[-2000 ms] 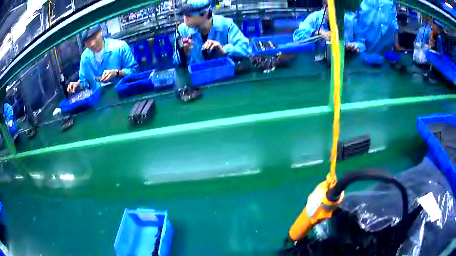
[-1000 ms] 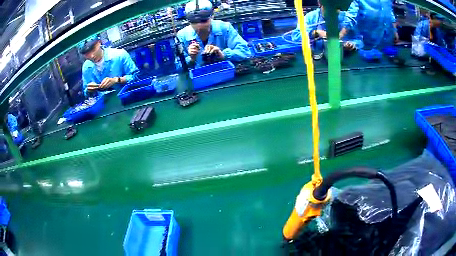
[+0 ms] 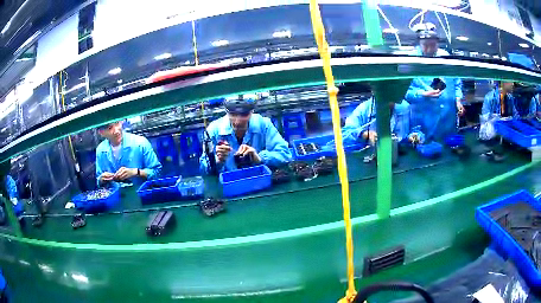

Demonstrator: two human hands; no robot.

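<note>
Neither of my hands is in the picture. A dark housing (image 3: 384, 261) with a ribbed side lies on the near green worktop, right of centre. The yellow hanging cord (image 3: 339, 142) runs from the top edge down to the bottom edge. The black driver cable (image 3: 396, 286) curves at the bottom edge beside the cord's lower end. The orange driver body is cut off by the bottom edge. Clear plastic bag (image 3: 504, 278) shows at the bottom right, with a white label on it.
A large blue tray (image 3: 495, 228) with dark contents stands at the right. A green rail (image 3: 237, 243) crosses the worktop, and a green post (image 3: 384, 160) rises beyond it. Across the line, several people in light-blue smocks work by blue bins (image 3: 245, 184). Another dark housing (image 3: 161, 222) lies there.
The view has tilted up, so everything sits lower in the picture. The small blue bin and the orange driver barrel have left the view. The far workers and overhead structure show more fully.
</note>
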